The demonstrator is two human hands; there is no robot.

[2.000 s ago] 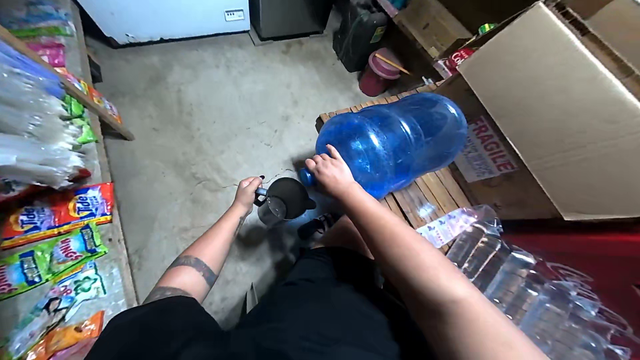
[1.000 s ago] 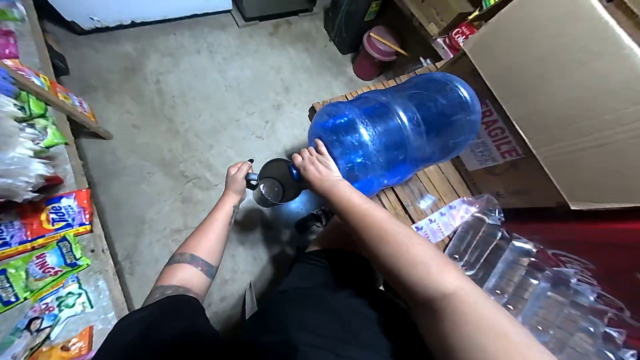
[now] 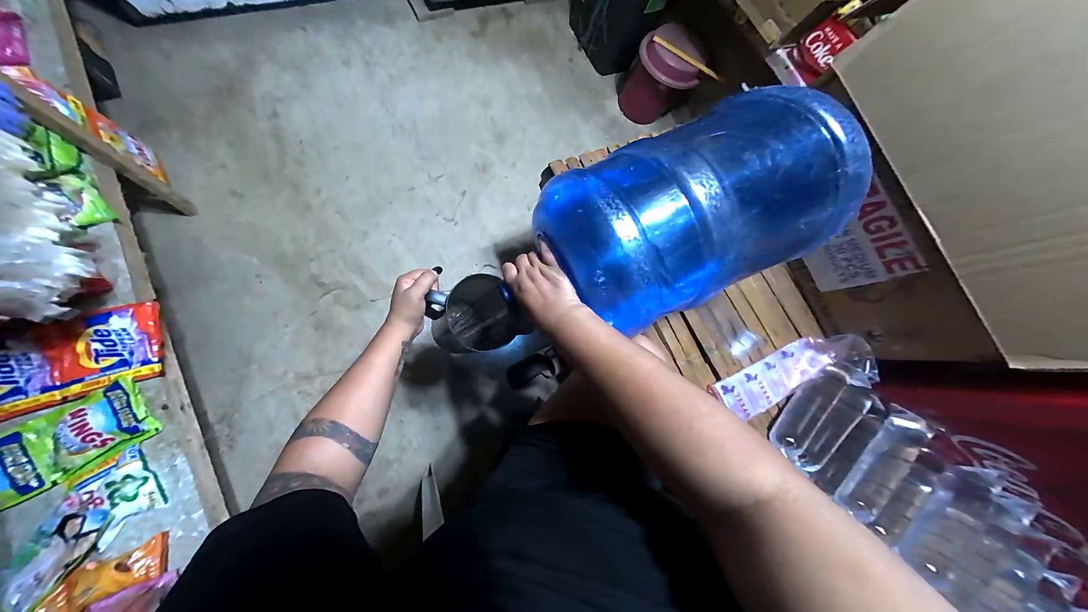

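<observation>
A large blue plastic water jug (image 3: 705, 204) lies on its side on a wooden slatted bench (image 3: 684, 344), its neck end toward my hands. My right hand (image 3: 541, 287) grips the jug at its neck, which the fingers mostly hide. My left hand (image 3: 412, 299) is closed on the handle of a dark pitcher with see-through sides (image 3: 480, 313). The pitcher's open top is up against the jug's mouth, just left of my right hand. Clear liquid seems to be inside the pitcher; whether any is flowing cannot be told.
Clear plastic bottles (image 3: 884, 467) stand at the lower right, beside a cardboard box (image 3: 977, 170). A pink lidded bucket (image 3: 659, 76) with a stick on it is beyond the bench. Detergent packets (image 3: 85, 353) lie on the left shelf. Concrete floor (image 3: 323, 170) lies between.
The pitcher has moved right, from beside the jug's neck to right under its mouth, with my left hand still on the handle. My right hand has stayed at the neck.
</observation>
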